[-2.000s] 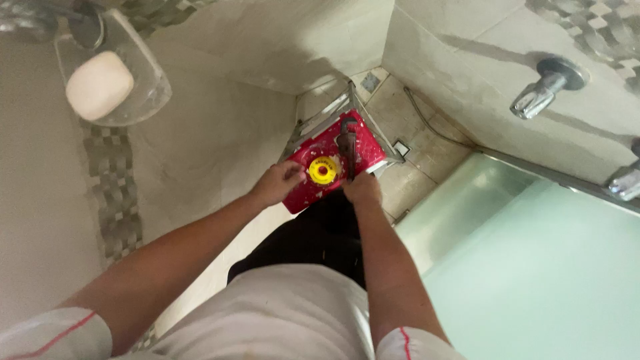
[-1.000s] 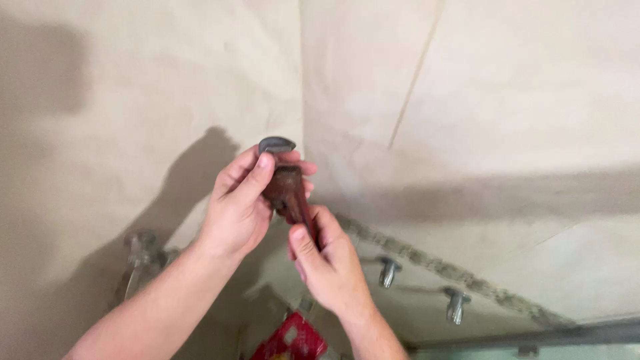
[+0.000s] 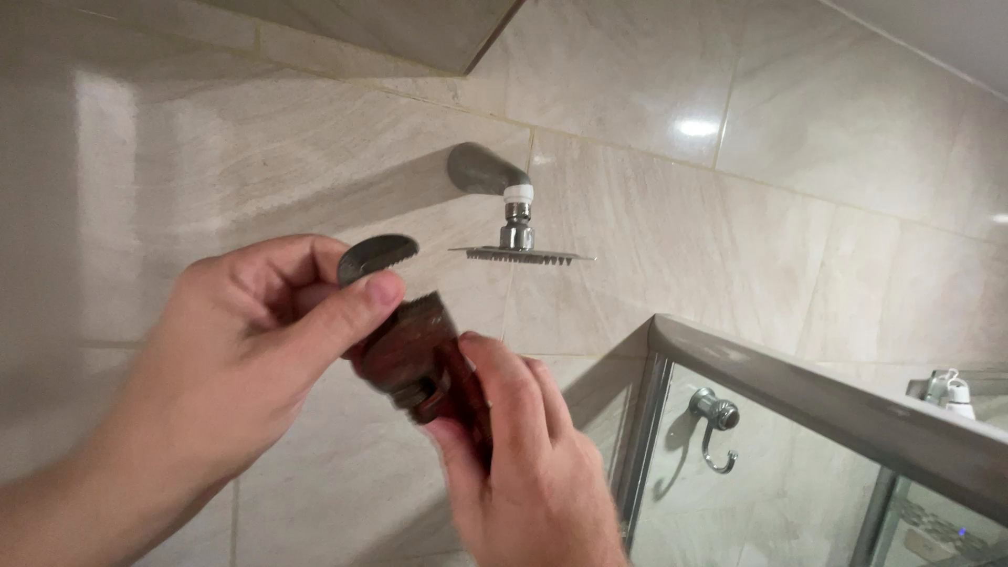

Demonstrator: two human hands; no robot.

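Observation:
A red pipe wrench (image 3: 413, 346) with dark toothed jaws is held up in both hands, its jaws apart with nothing between them. My left hand (image 3: 268, 339) pinches the hook jaw between thumb and fingers. Around the handle, lower down, my right hand (image 3: 528, 441) is closed. Beyond the wrench, a flat metal shower head (image 3: 520, 254) hangs from a wall arm (image 3: 488, 169). A white ring (image 3: 518, 194) and a chrome connector (image 3: 517, 228) join the two. The wrench appears apart from the shower head.
A metal-framed glass shower enclosure (image 3: 787, 394) stands at the right, with a chrome hook (image 3: 715, 429) seen behind its glass. Marble-look tiled wall (image 3: 354, 157) surrounds the shower arm. A dark-edged overhang (image 3: 394, 31) juts in at the top.
The view has swung up from the floor to the shower head. Two seconds ago the wrench lay on the red step beside a yellow roll; now both hands hold it raised.

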